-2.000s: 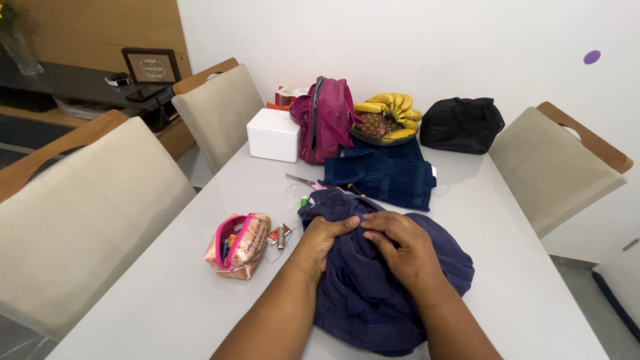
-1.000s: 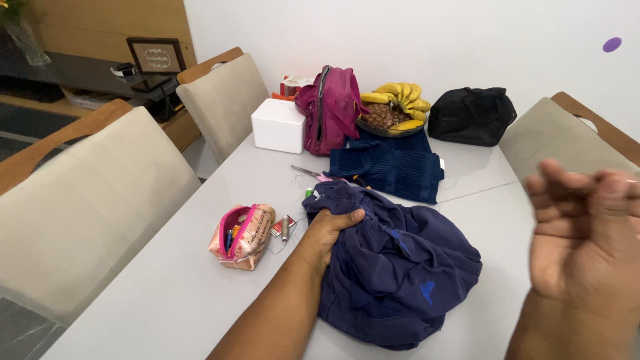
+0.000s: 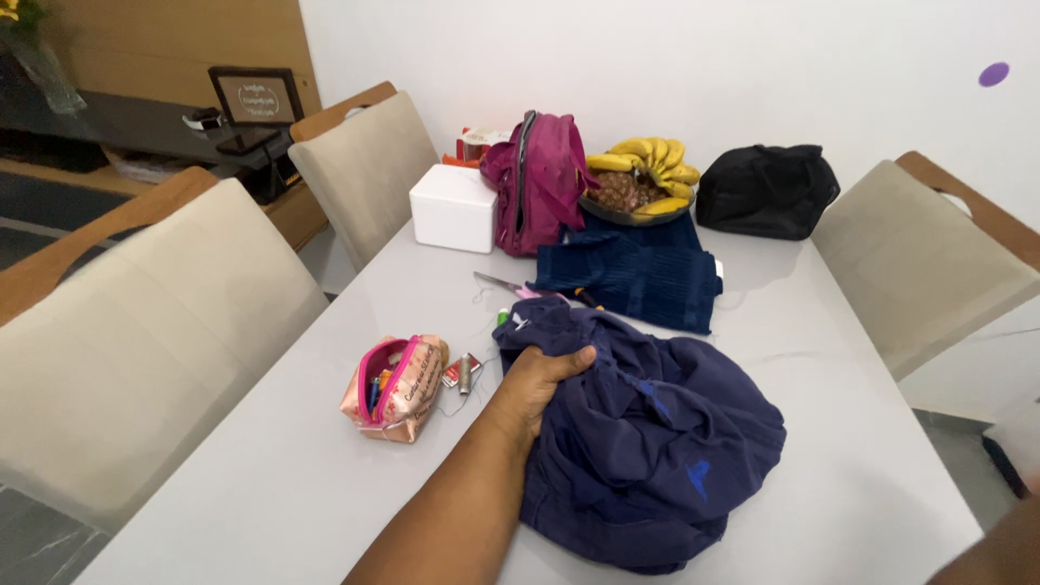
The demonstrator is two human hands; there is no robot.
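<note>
My left hand (image 3: 540,386) grips the upper left edge of a navy blue garment (image 3: 650,455) that lies bunched on the table, thumb on top of the cloth. The garment bears small bright blue marks. Of my right side only a blurred part of the arm shows at the lower right edge; the hand is out of view. A thread spool (image 3: 464,375) stands by a small red packet (image 3: 452,370), with loose dark thread around them. Left of these sits an unzipped pink sewing pouch (image 3: 414,390). Scissors (image 3: 520,288) with pink handles lie beyond the garment, near a green spool (image 3: 503,316).
A folded dark blue towel (image 3: 634,276) lies behind the garment. Farther back stand a white box (image 3: 453,210), a magenta backpack (image 3: 540,183), a fruit bowl (image 3: 638,218) with bananas and a black bag (image 3: 764,193). Beige chairs (image 3: 162,349) flank the white table (image 3: 268,496).
My right hand has left the garment, moving right and out of view, leaving part of the arm at the edge. My left hand keeps its hold on the garment.
</note>
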